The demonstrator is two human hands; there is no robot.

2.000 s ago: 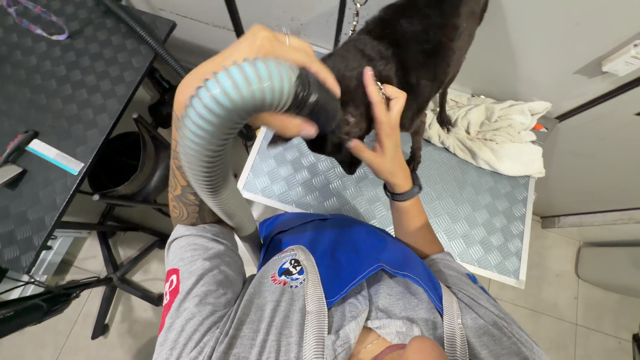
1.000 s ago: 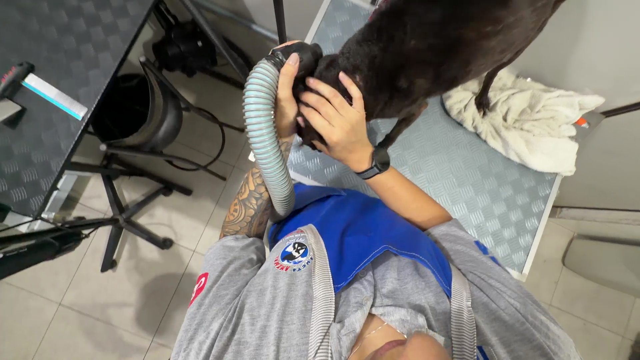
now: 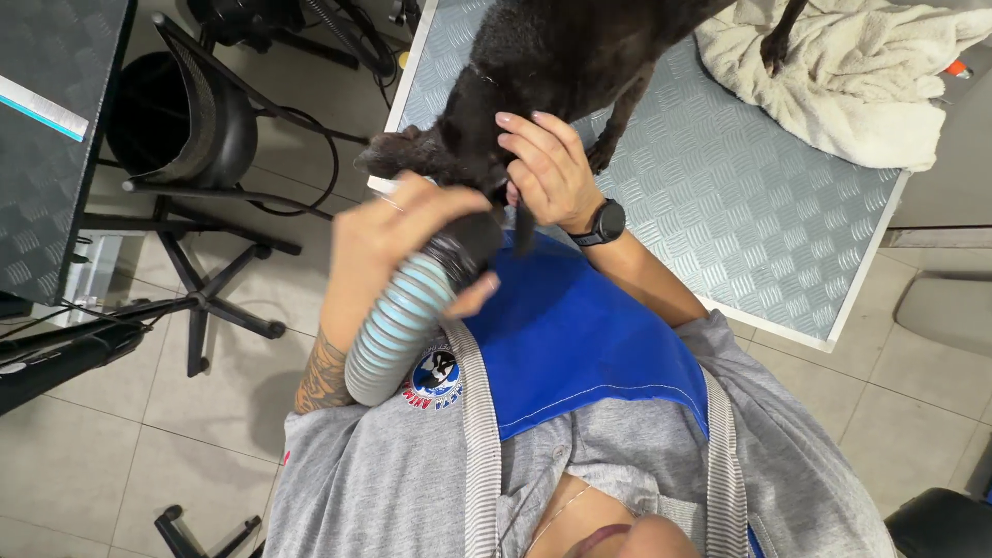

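A black dog (image 3: 542,62) stands on a grey textured tabletop (image 3: 744,209), its head lowered near the blue apron (image 3: 589,333). My left hand (image 3: 411,232) is closed around the black nozzle (image 3: 465,240) of a ribbed grey-blue dryer hose (image 3: 399,329), close beside the dog's head and blurred. The hose curves down toward my chest. Wearing a dark watch, my right hand (image 3: 546,170) touches the dog's head or neck with bent fingers. A dark flap, possibly an ear, hangs below its thumb; whether the hand grips it cannot be told.
A crumpled cream towel (image 3: 837,77) lies on the tabletop's right side under one paw. To the left are a black table (image 3: 54,194) with a comb-like tool (image 3: 43,112), a black bucket-like container (image 3: 186,124), a wheeled base (image 3: 201,298) and looping cables.
My left hand and the nozzle have moved down, nearer my chest, from above the dog's head. My right hand's fingers, spread over the head a second ago, are now more bent.
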